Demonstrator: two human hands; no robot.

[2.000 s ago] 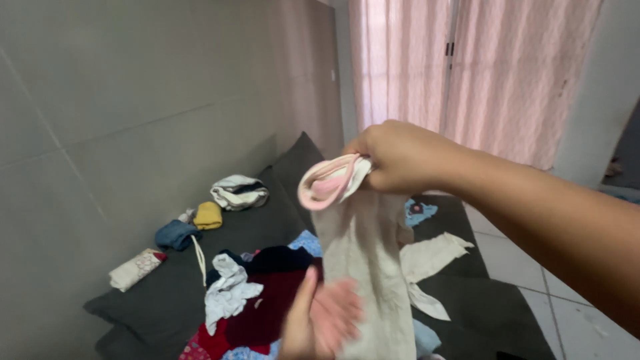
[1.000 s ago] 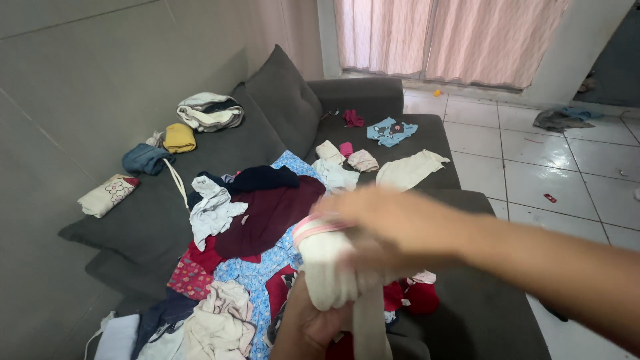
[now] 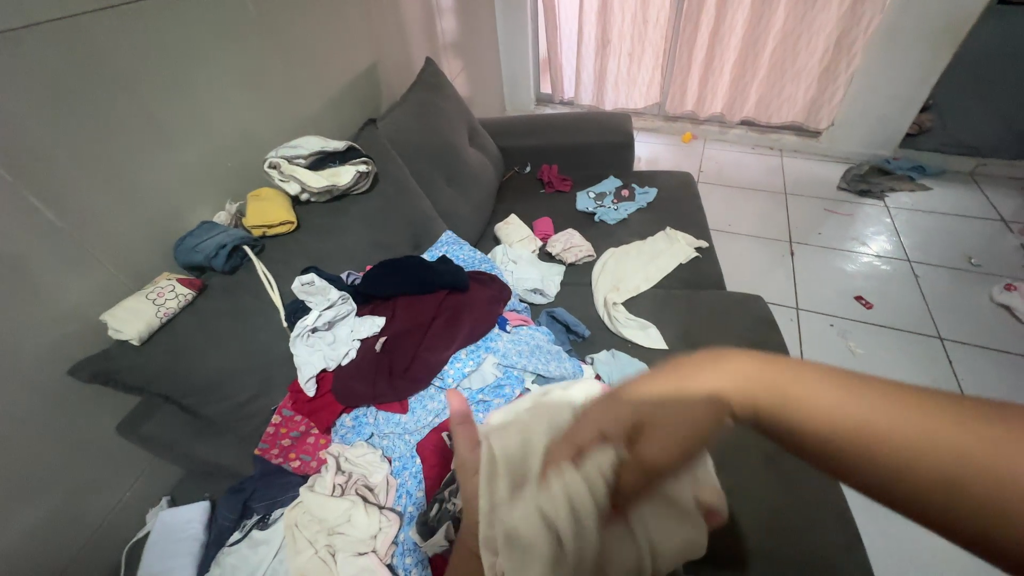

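A cream-coloured cloth garment [image 3: 584, 512], bunched and creased, is between my hands at the lower middle of the head view. My left hand [image 3: 466, 480] holds it from the left side, thumb up, with most of the fingers hidden behind the fabric. My right hand [image 3: 640, 432], blurred, reaches over the top with its fingers pressed into the folds. Left of the garment lies a heap with a blue patterned cloth [image 3: 376, 436], a maroon garment [image 3: 424, 336] and a crumpled white garment [image 3: 324, 328].
Rolled clothes, among them a yellow one [image 3: 270, 212], rest along the back of the grey sofa [image 3: 744, 336]. On its seat lie cream pants or leggings [image 3: 632, 280] and a light blue garment [image 3: 614, 198]. The tiled floor [image 3: 872, 264] is at the right, with cloths on it.
The cream garment hung lengthwise from my raised right hand two seconds ago; now it is bunched low between both hands. The view has tilted down.
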